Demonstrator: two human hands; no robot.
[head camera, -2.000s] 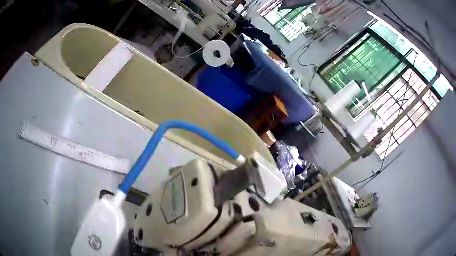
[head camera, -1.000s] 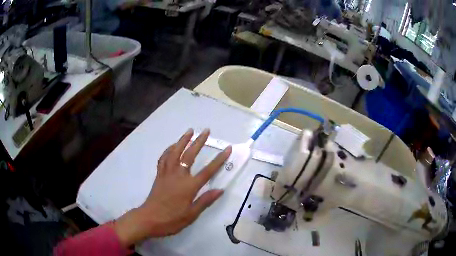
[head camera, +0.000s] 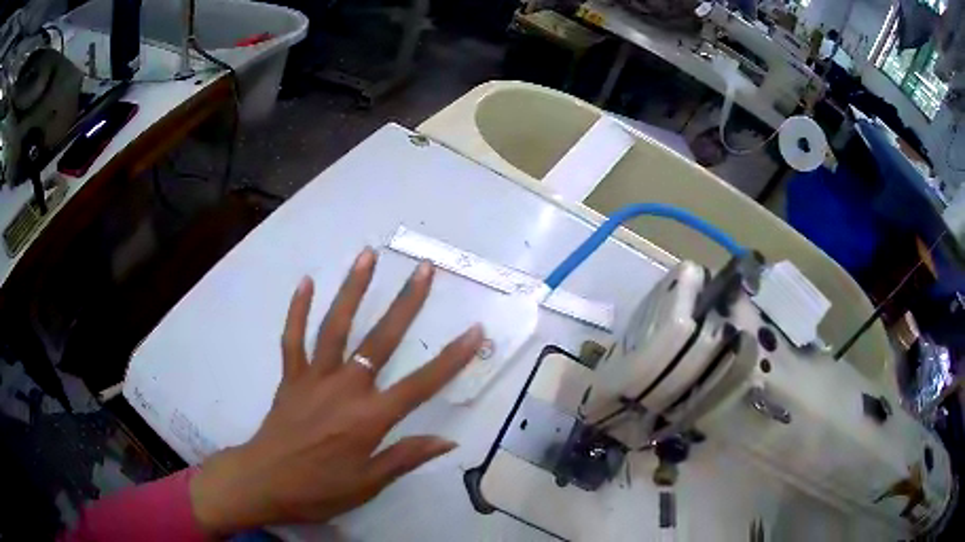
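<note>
My left hand (head camera: 339, 408), bare with a ring and a pink sleeve, is spread palm down over the white table, holding nothing. Its index fingertip is at the round logo of the white lamp head (head camera: 497, 344); whether it touches cannot be told. The lamp's blue gooseneck (head camera: 645, 212) arches to the cream sewing machine (head camera: 804, 413) at the right. The dark needle and presser foot area (head camera: 593, 461) is under the machine's front end. A white marked strip (head camera: 455, 259) lies behind the lamp head. My right hand is not in view.
A cream trough (head camera: 677, 175) runs behind the table (head camera: 254, 307). At the left, another table holds a smartphone (head camera: 98, 138), with a white tub (head camera: 238, 48) behind it. A white roll (head camera: 802, 143) and blue material (head camera: 825, 217) are at the back right.
The view has swung from the machine and windows down to the table. My left hand has come into view, and its fingers are now spread wider than a second ago.
</note>
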